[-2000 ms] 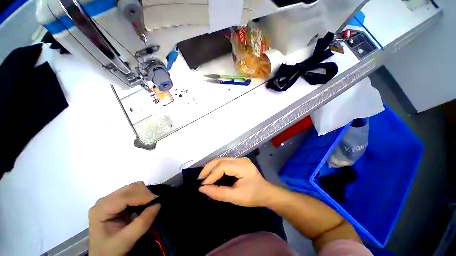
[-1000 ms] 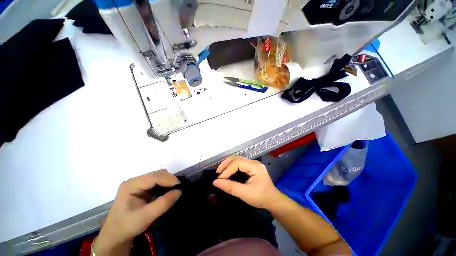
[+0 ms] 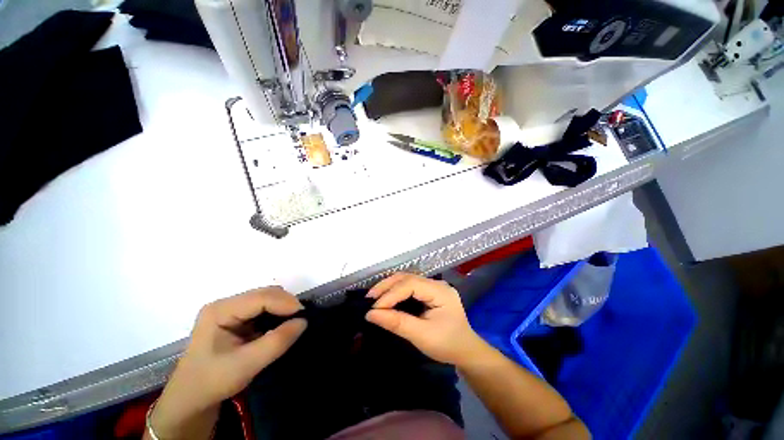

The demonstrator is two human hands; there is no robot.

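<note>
My left hand [image 3: 236,344] and my right hand [image 3: 425,318] are low in the middle of the view, just in front of the table edge. Each pinches a black fabric piece [image 3: 337,322] between thumb and fingers, and the fabric spans the gap between them. Its lower part merges with dark clothing, so its outline cannot be told. The sewing machine's needle area [image 3: 301,120] is above and beyond my hands, with no fabric under it.
Black panels [image 3: 69,112] lie on the white table [image 3: 129,249] at left. Thread snips and a pen [image 3: 425,149], a snack packet [image 3: 471,116] and a tied black strap [image 3: 546,163] lie right of the needle. A blue bin [image 3: 640,344] stands below at right.
Since two seconds ago both hands have come closer to level, still pinching the fabric at the table edge. The view has shifted, showing more of the machine's black panel. Little differs from one second ago.
</note>
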